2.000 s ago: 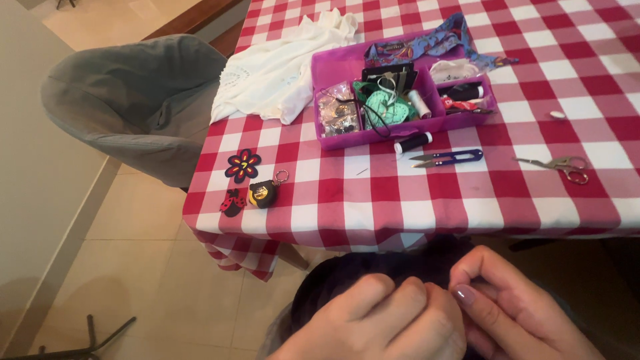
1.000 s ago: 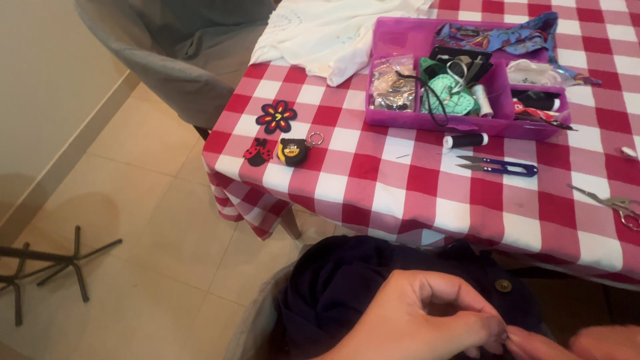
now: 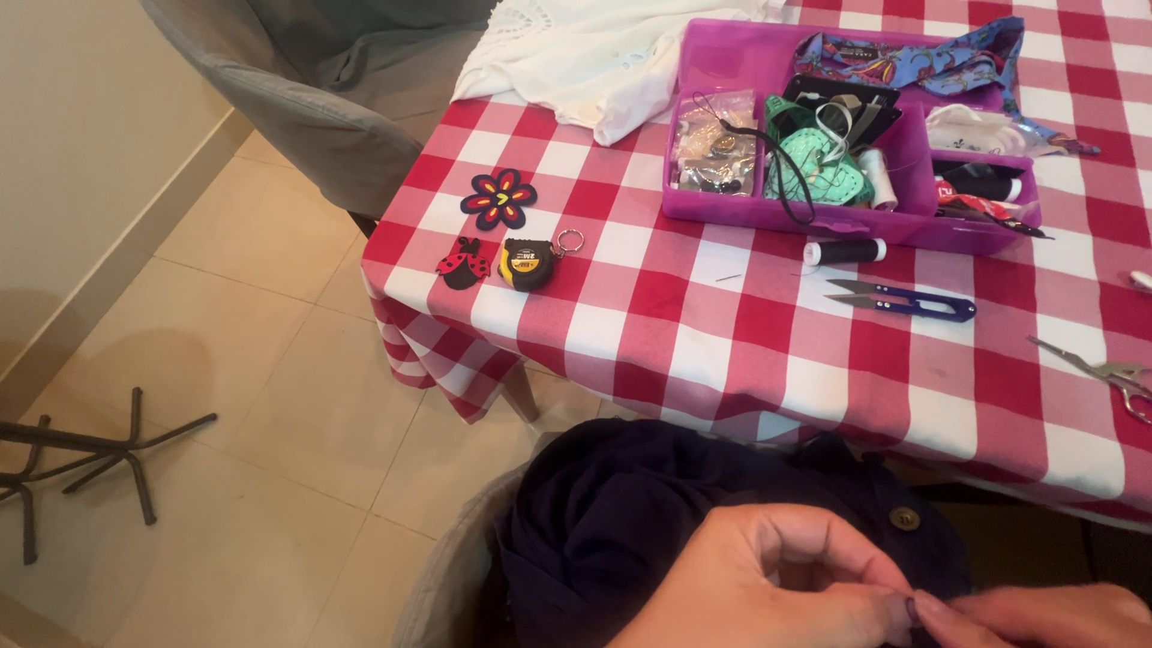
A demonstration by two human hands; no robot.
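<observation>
My left hand (image 3: pixel 783 576) and my right hand (image 3: pixel 1044 612) meet at the fingertips at the bottom right of the head view. Something small and dark, too small to name, is pinched between them. Beneath and behind them lies a dark navy cloth garment (image 3: pixel 630 522) with a round button (image 3: pixel 904 518). Beyond, on the checked tablecloth, are a spool of black thread (image 3: pixel 844 251), a needle (image 3: pixel 728 277) and blue-handled thread snips (image 3: pixel 902 300). Small embroidery scissors (image 3: pixel 1102 371) lie at the right edge.
A purple plastic sewing box (image 3: pixel 810 220) holds thread, bags and a patterned cloth. White cloth (image 3: pixel 576 63) lies beside it. A flower patch (image 3: pixel 499 199), ladybird patch (image 3: pixel 463 265) and tape measure (image 3: pixel 527 263) lie near the table corner. A grey chair (image 3: pixel 297 108) stands left.
The view has shifted left, showing more floor. My hands sit lower and further right in view, fingertips still together, and more of the navy garment and its button show.
</observation>
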